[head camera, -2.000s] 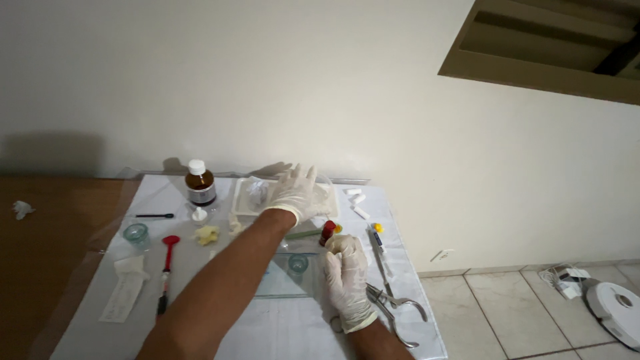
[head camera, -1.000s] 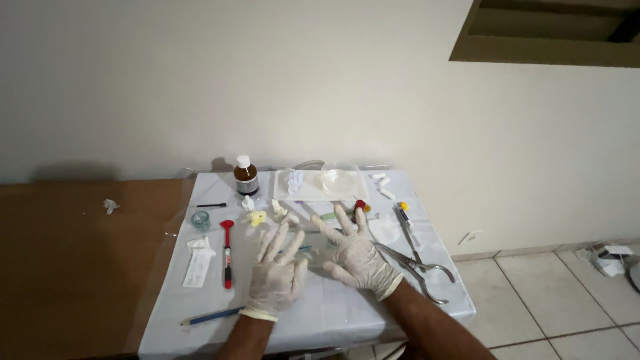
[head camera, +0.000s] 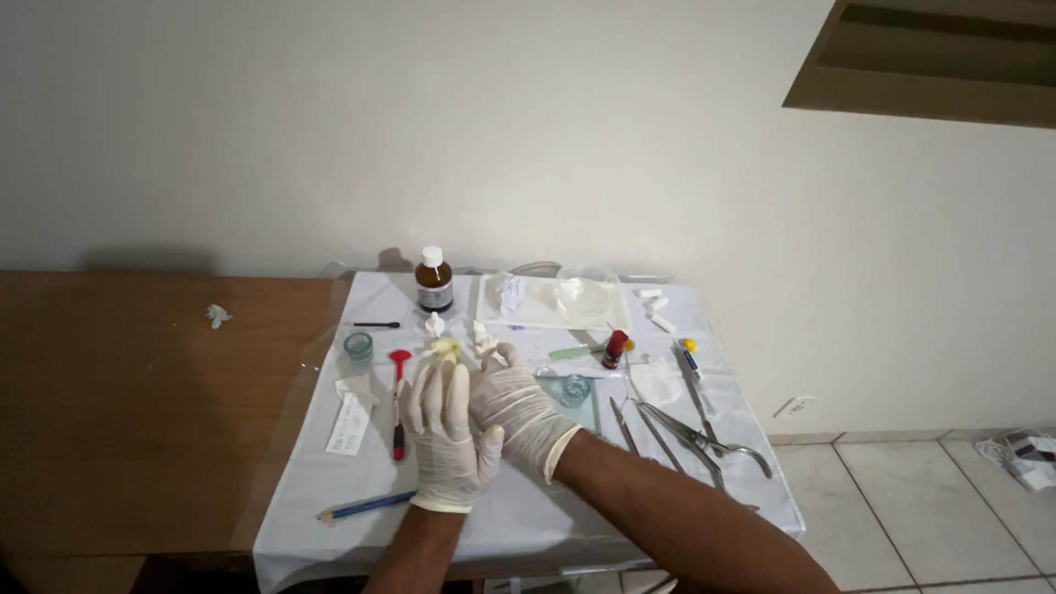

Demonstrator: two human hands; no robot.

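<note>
My left hand (head camera: 450, 433), in a pale latex glove, hovers palm up or edge-on over the cloth, fingers extended towards a crumpled yellowish piece (head camera: 446, 346); nothing shows in it. To its right is my gloved right hand (head camera: 518, 406), its fingers bent near a crumpled white piece (head camera: 483, 338); the fingertips are partly hidden, so whether they grip it is unclear. A red-and-black tool (head camera: 399, 404) lies left of my left hand, a blue pencil (head camera: 371, 505) below it. Right of my right hand are a small glass dish (head camera: 575, 389) and a small red bottle (head camera: 615, 349).
A brown bottle (head camera: 434, 280) and a white tray (head camera: 553, 324) holding a clear bowl (head camera: 582, 297) stand at the back. Metal pliers (head camera: 681, 433) and other instruments lie right. A paper slip (head camera: 350, 422) and a glass dish (head camera: 358, 347) lie left. A wooden surface (head camera: 165, 412) adjoins the cloth.
My right hand has moved left, beside my left hand, from over the middle of the cloth. My left hand, over the tray two seconds ago, is now at the near left part.
</note>
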